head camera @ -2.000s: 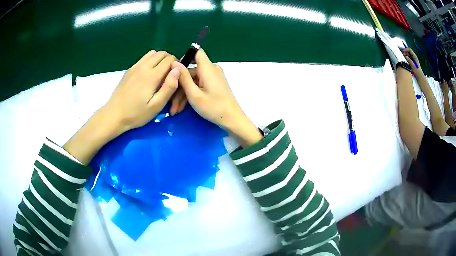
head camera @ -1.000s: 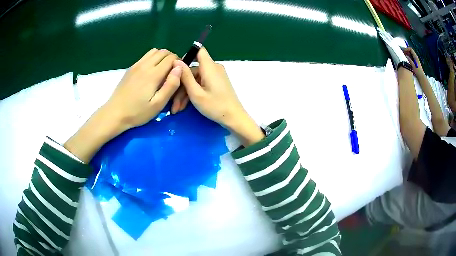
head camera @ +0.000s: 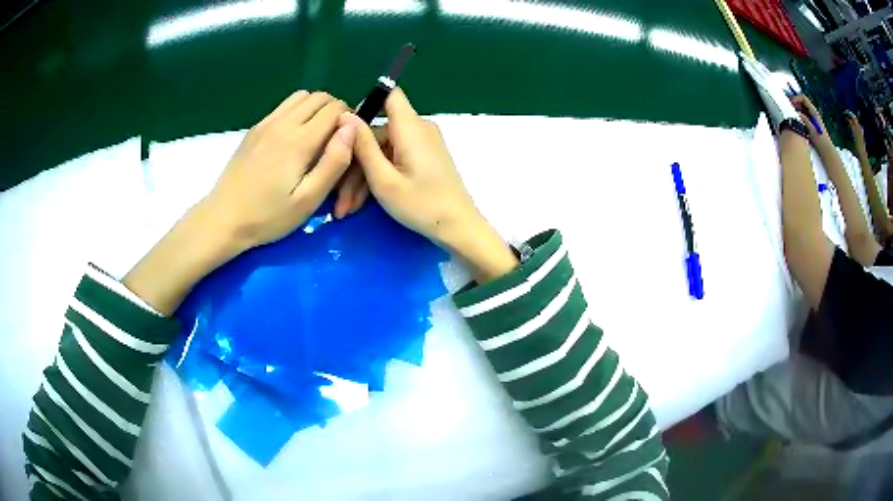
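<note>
My right hand (head camera: 416,181) holds a pointed hand tool (head camera: 377,99) with a black handle and a pale band; its thin dark tip points up and right over the green belt. My left hand (head camera: 284,171) rests against my right hand with bent fingers, and the fingertips meet. Whether my left hand holds anything is hidden. Both hands are over the upper edge of the peeled film pile (head camera: 313,294), a heap of shiny blue overlapping pieces. No phone frame shows.
The green conveyor belt (head camera: 548,83) crosses the top. A white table cover (head camera: 587,196) lies under the film. A blue-and-black marker (head camera: 688,230) lies at right. Another person's arm (head camera: 803,215) is at far right, and a red tray (head camera: 769,22) at upper right.
My hands and the tool have barely moved. At far right, another person's hand and forearm have shifted.
</note>
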